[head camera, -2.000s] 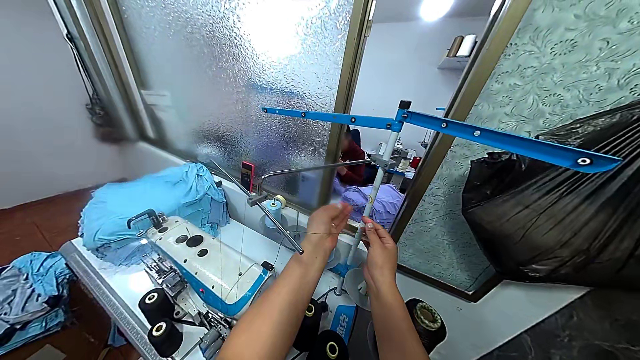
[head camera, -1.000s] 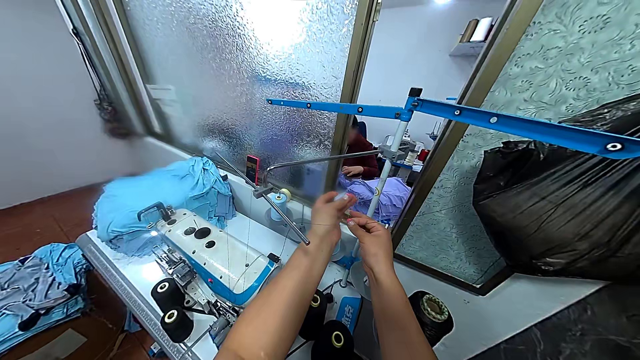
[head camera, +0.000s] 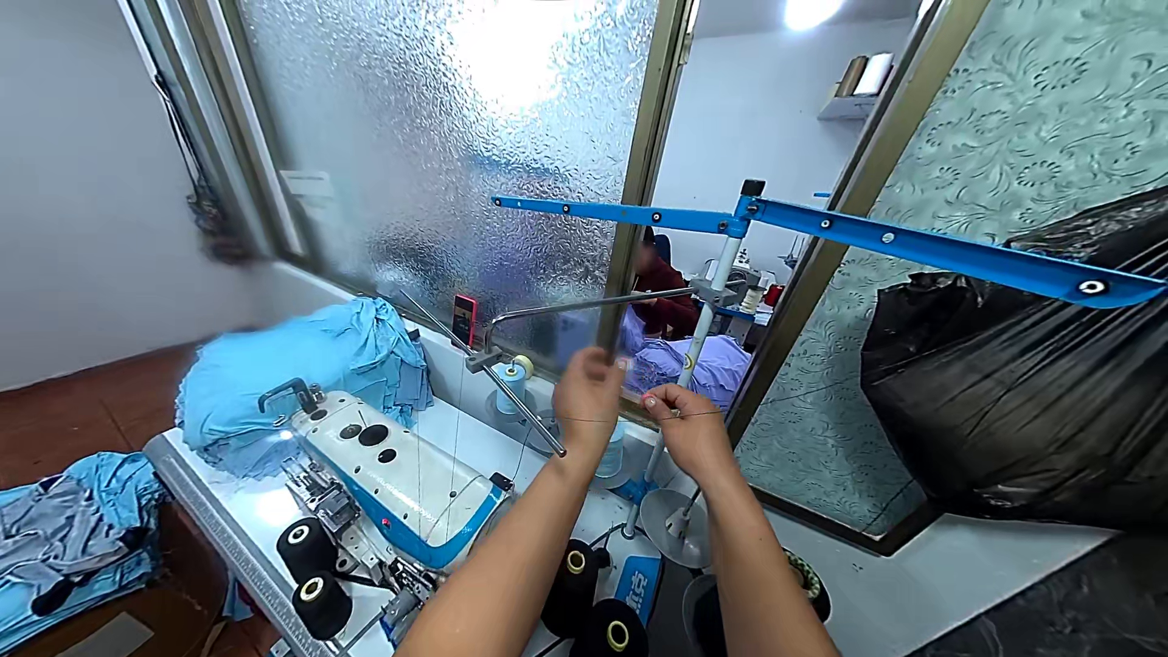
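Both hands are raised in front of the pole of a blue thread stand (head camera: 698, 342). A thin dark thread runs between them. My right hand (head camera: 691, 429) pinches this thread between thumb and index finger. My left hand (head camera: 586, 401) is beside it, blurred, with its fingers bent; whether it grips the thread is unclear. Below and left of the hands is a white and blue industrial sewing machine (head camera: 401, 470). A metal thread guide rod (head camera: 525, 406) passes just left of my left hand. Black thread cones (head camera: 575, 584) stand under my forearms, and a light blue cone (head camera: 511, 388) stands behind the rod.
Light blue fabric (head camera: 301, 374) is heaped at the table's back left, near a phone (head camera: 464, 319) against the window. A black plastic bag (head camera: 1013, 411) bulges at right. Through the opening, a person in a dark red top (head camera: 671, 287) sits by purple fabric. More garments (head camera: 73, 529) lie lower left.
The fingers of my left hand have shifted slightly and are now apart from my right hand, which stays near the pole. The view has moved slightly.
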